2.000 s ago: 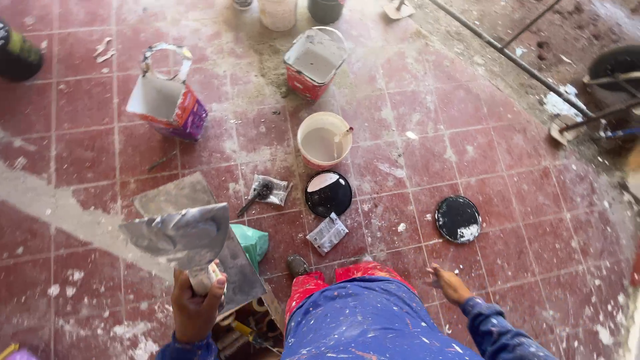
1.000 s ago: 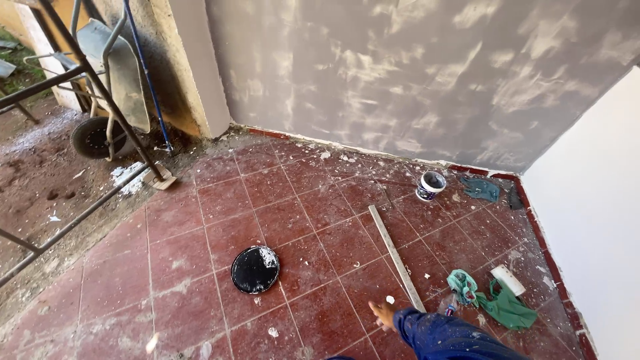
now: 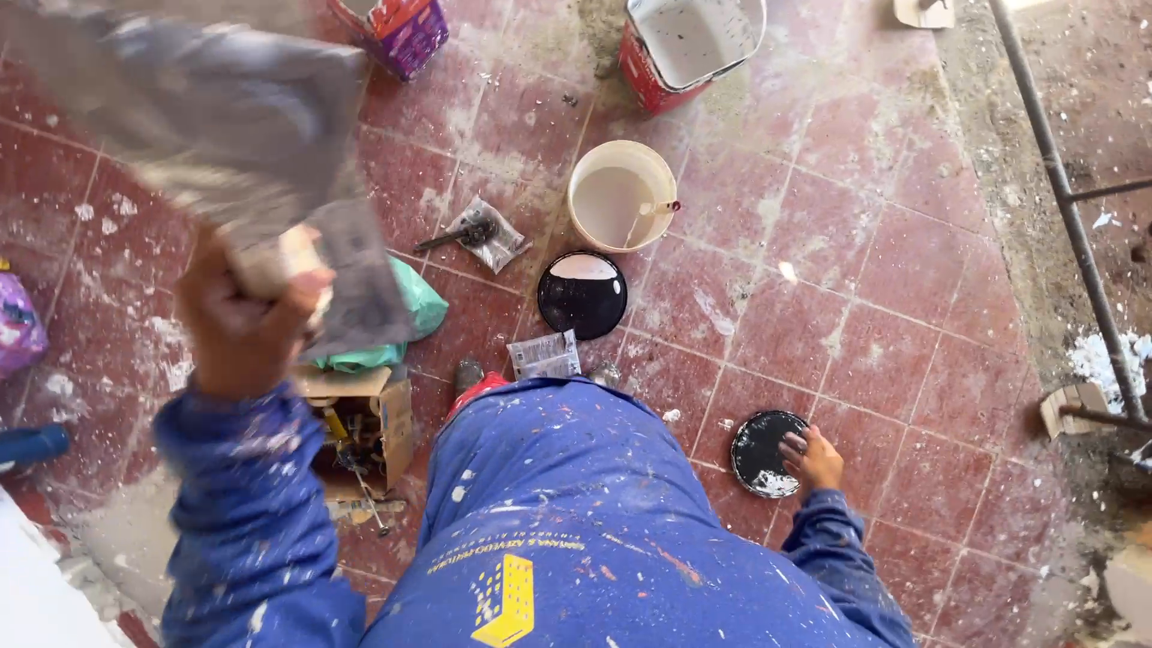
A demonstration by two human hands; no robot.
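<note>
My left hand (image 3: pixel 247 315) grips the pale handle of a broad metal trowel (image 3: pixel 243 117), raised at the upper left and blurred, with grey material on its blade. Behind it lies another grey sheet or plate (image 3: pixel 364 279), partly hidden. My right hand (image 3: pixel 814 459) holds nothing, its fingers apart, and appears over a black lid (image 3: pixel 765 450) smeared with white. Ahead of my body stands a round cream bucket (image 3: pixel 623 196) of pale liquid, a stick-like tool leaning in it. A second black lid (image 3: pixel 582 295) with a pale patch lies just below that bucket.
A red bucket (image 3: pixel 666 76) and a red-purple container (image 3: pixel 409 40) stand at the top. Near my feet are a plastic packet (image 3: pixel 545 355), a black brush on another packet (image 3: pixel 495 256), a green bag (image 3: pixel 418 301) and a cardboard box of tools (image 3: pixel 396 432). Metal bars (image 3: pixel 1053 162) stand at the right.
The view has swung from the wall and wheelbarrow back down to the buckets. Compared with two seconds ago, the trowel in my left hand is raised closer to the camera.
</note>
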